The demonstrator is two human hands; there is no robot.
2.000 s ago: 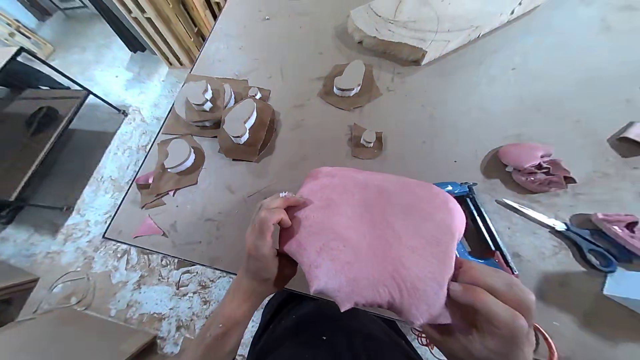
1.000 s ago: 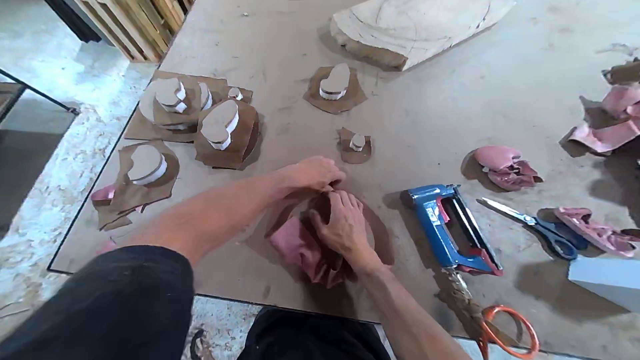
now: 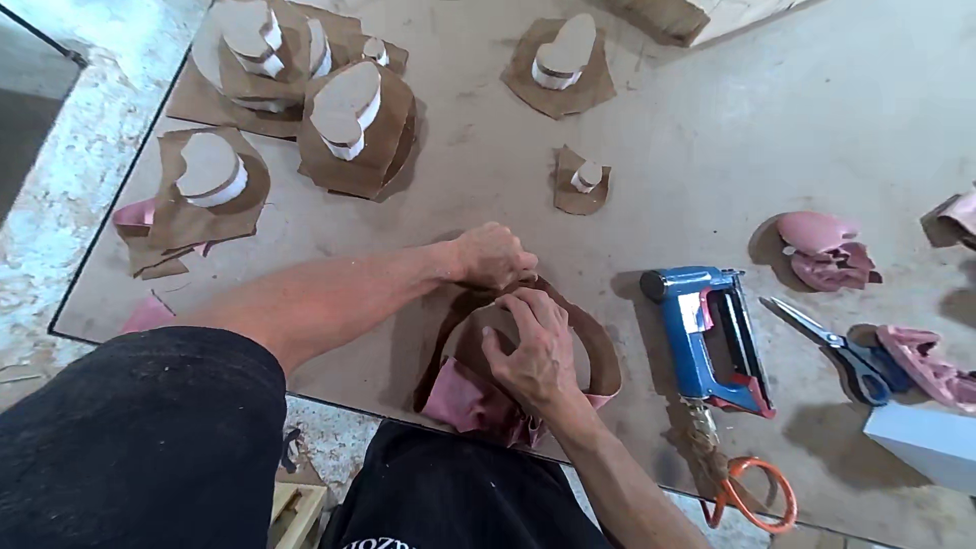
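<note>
On the table near its front edge lies a padded piece covered in pink leather-like material, its brown backing side facing up and a flat board showing inside. My left hand is a closed fist on the far edge of the material and grips it. My right hand presses on the board with its fingers bent and spread. To the right lies a blue pneumatic staple gun with a coiled orange hose. Scissors with blue handles rest beyond it.
Several white foam-and-board shapes sit on brown material at the left; two more, one larger and one small, are farther back. Small pink upholstered pieces and a white block lie right. A wooden slab is at the back.
The pink piece, held up with its smooth side showing two seconds ago, now lies backing side up on the table. My left hand has moved to its far edge, my right onto its board.
</note>
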